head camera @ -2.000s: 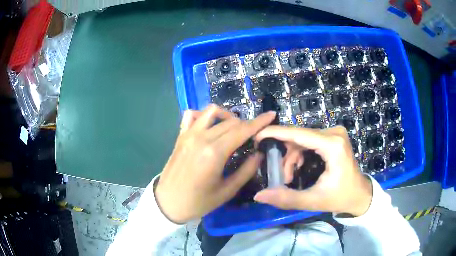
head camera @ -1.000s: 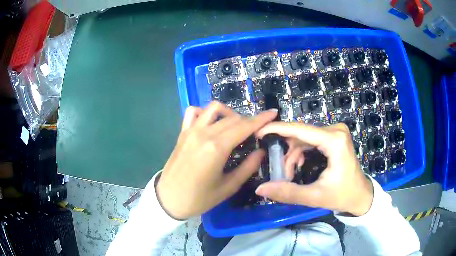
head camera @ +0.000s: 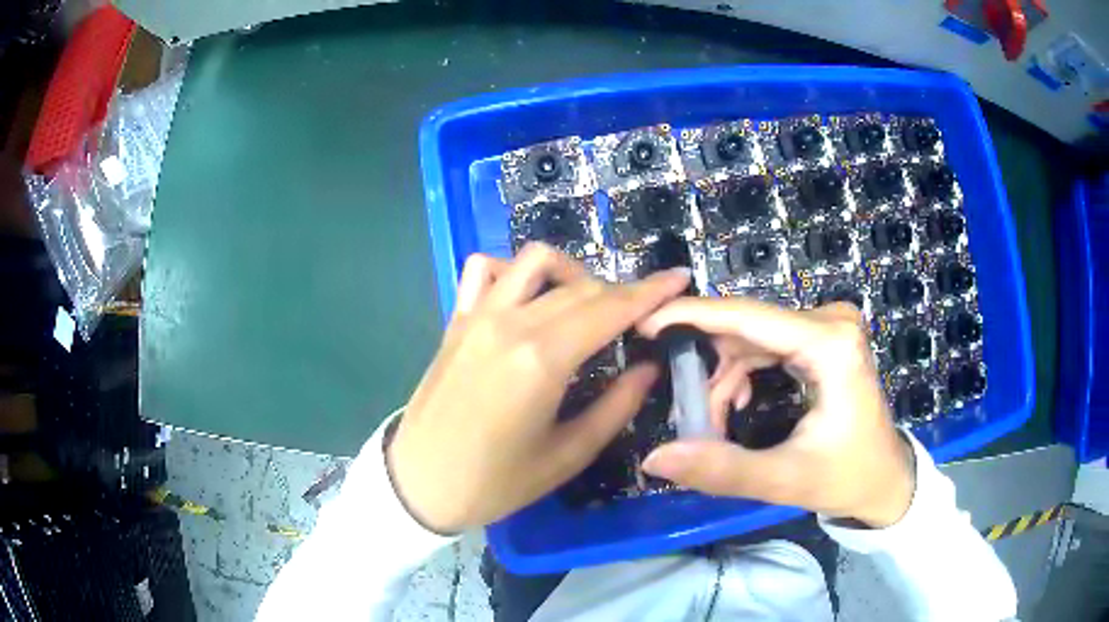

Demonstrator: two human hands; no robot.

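Observation:
A blue plastic tote (head camera: 718,83) holds rows of small circuit boards (head camera: 754,255), each with a round black lens. My right hand (head camera: 827,401) holds the glue syringe (head camera: 692,395) between thumb and fingers over the lower middle of the tote, its pale plunger end towards me. My left hand (head camera: 511,377) is beside it, index fingertip at the syringe's dark front part, thumb bent below. Whether my left hand grips anything is not clear. The needle tip is hidden, and both hands cover several boards.
The tote stands on a green bench top (head camera: 292,243). Clear plastic bags (head camera: 91,219) and a red bin (head camera: 79,85) are at the left. A grey panel with a red switch (head camera: 1007,24) is at the upper right. Another blue tote (head camera: 1086,316) is at the right edge.
Both hands and the syringe have shifted slightly right. The syringe now leans a little more. The tote has barely moved.

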